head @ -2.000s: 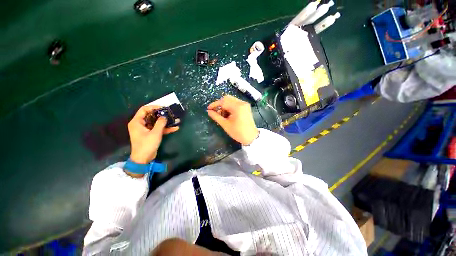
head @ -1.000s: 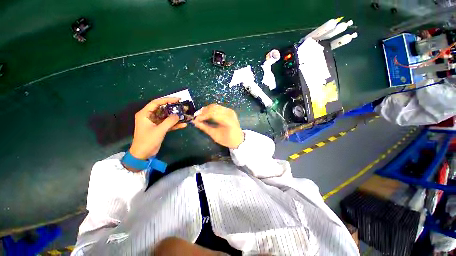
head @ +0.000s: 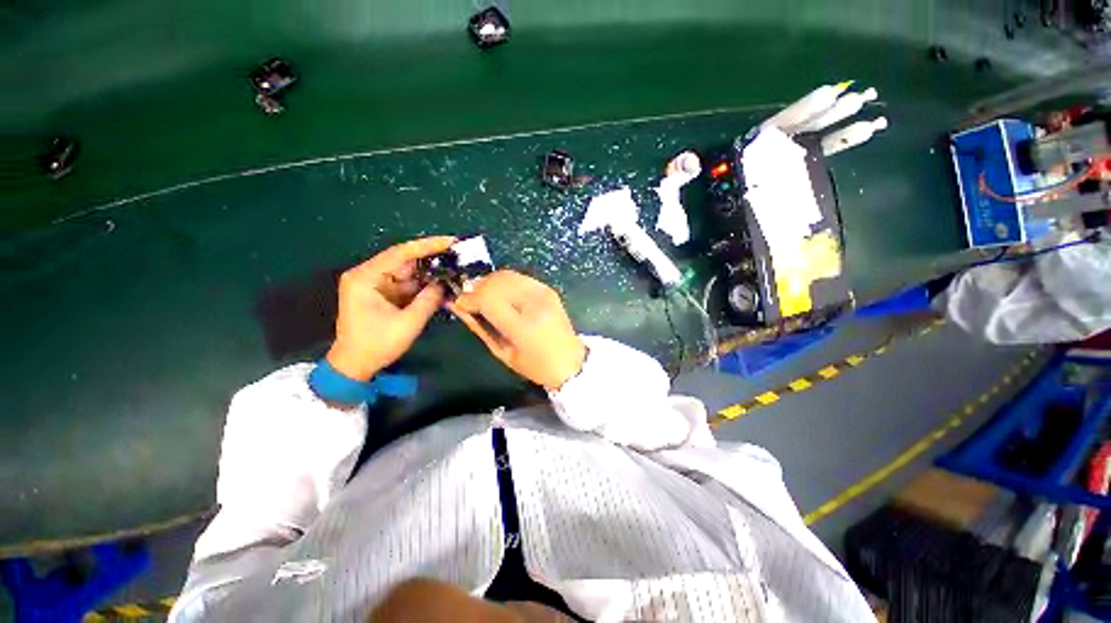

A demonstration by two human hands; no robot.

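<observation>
My left hand (head: 380,310), with a blue band at the wrist, holds a small black unit (head: 439,270) between thumb and fingers above the bench. My right hand (head: 521,325) is against the unit's right side, its fingertips pinched together at the lower edge. Whether a tiny part is between those fingertips is too small to tell. A white card (head: 473,253) shows just behind the unit, partly covered by it and the hands.
Another black unit (head: 559,168) lies behind. The glue syringe (head: 648,253), white tissue (head: 608,211) and tape roll (head: 685,164) lie right, beside the black controller (head: 792,225). More units (head: 274,79) sit farther back. A person's white sleeve (head: 1029,292) is at far right.
My right hand has moved left from apart to touching the unit in my left hand. The view has shifted, so the bench items appear farther right and lower.
</observation>
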